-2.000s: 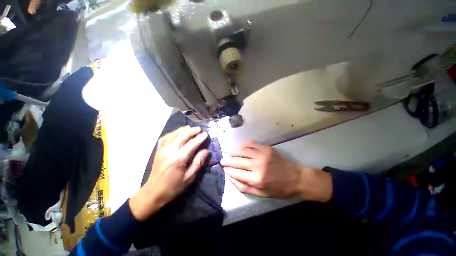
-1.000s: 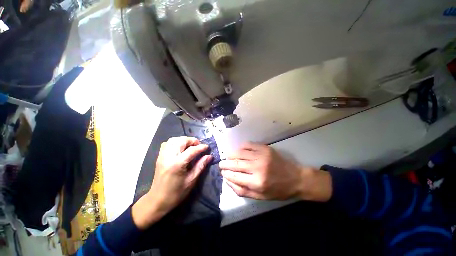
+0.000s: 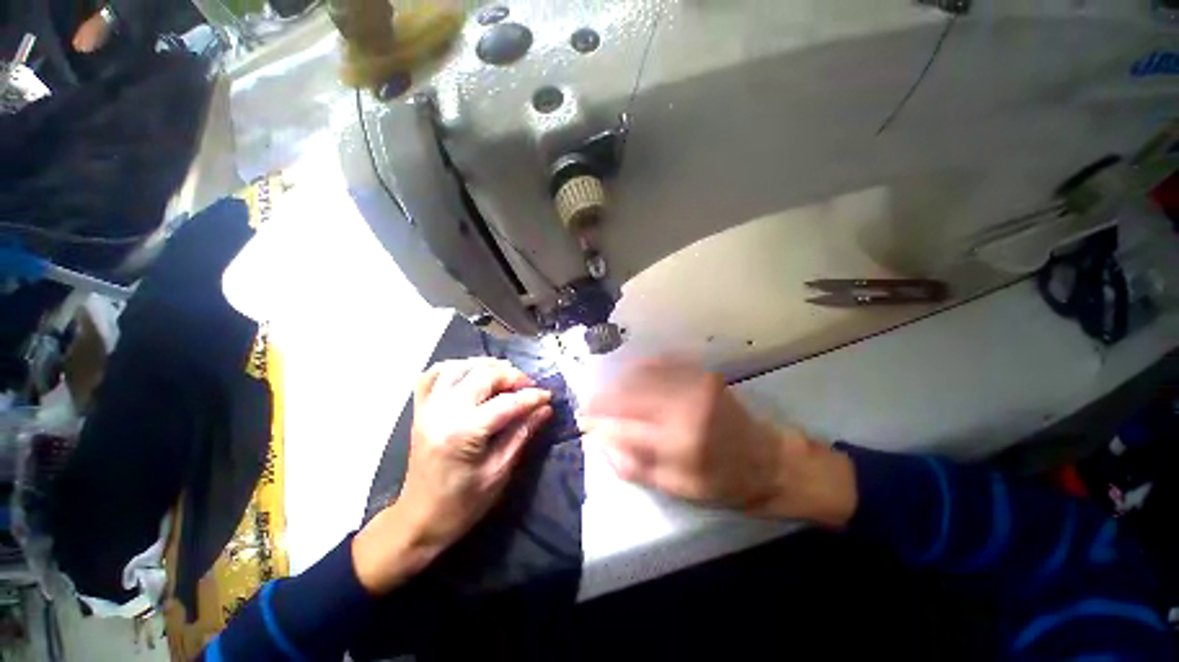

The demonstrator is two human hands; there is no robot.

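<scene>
A dark cloth panel (image 3: pixel 524 517) lies flat on the machine bed and runs under the bright light at the presser foot (image 3: pixel 556 339). A small dark patch or folded edge shows on it beside my fingertips. My left hand (image 3: pixel 472 440) is on the panel with thumb and index finger pinched at that spot. My right hand (image 3: pixel 685 440) is blurred at the panel's right edge, fingers bent; whether it grips the cloth cannot be told. The needle is hidden by glare.
The sewing machine head (image 3: pixel 776 117) rises beyond my hands. Snips (image 3: pixel 877 292) and black-handled scissors (image 3: pixel 1089 287) lie to the right. Black cut pieces (image 3: pixel 155 414) lie left on yellow-printed tape (image 3: pixel 265 517). A person's hand (image 3: pixel 93 31) shows at the upper left.
The view has shifted slightly. My left hand has gone from flat on the cloth to a pinch. My right hand is now blurred by motion.
</scene>
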